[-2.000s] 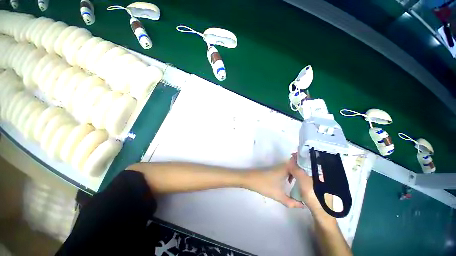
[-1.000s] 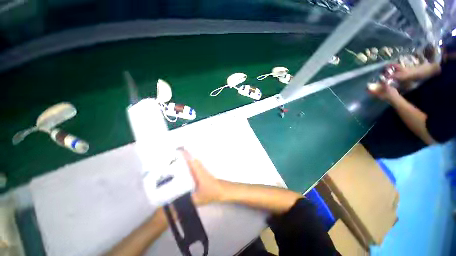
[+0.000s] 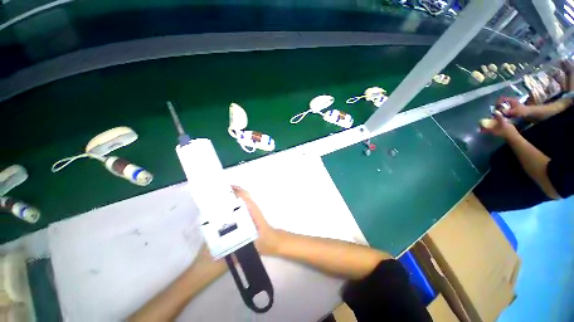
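The long white device (image 3: 211, 188) stands upright over the white work board (image 3: 113, 251). A thin dark metal spike (image 3: 177, 121) is at its far end, and a flat black slotted bar (image 3: 253, 277) points towards me. My right hand (image 3: 257, 223) is against the right side of the white body, its fingers partly hidden behind it. My left hand (image 3: 211, 267) is low at its left side, mostly covered by the device. What the fingers close on is hidden.
A green belt (image 3: 302, 72) carries spaced items: cream domed parts (image 3: 112, 140), printed cylinders (image 3: 128, 170) and cord loops. A slanted metal post (image 3: 434, 66) rises at right. Another person's hands (image 3: 503, 116) hold something at far right. Cardboard (image 3: 469, 251) lies below the bench; cream pieces (image 3: 14, 283) show at left.
The view has swung right; the cream rows have mostly left the picture, and the other person and cardboard have appeared. The device and both hands now show further left. The hands stay at the device.
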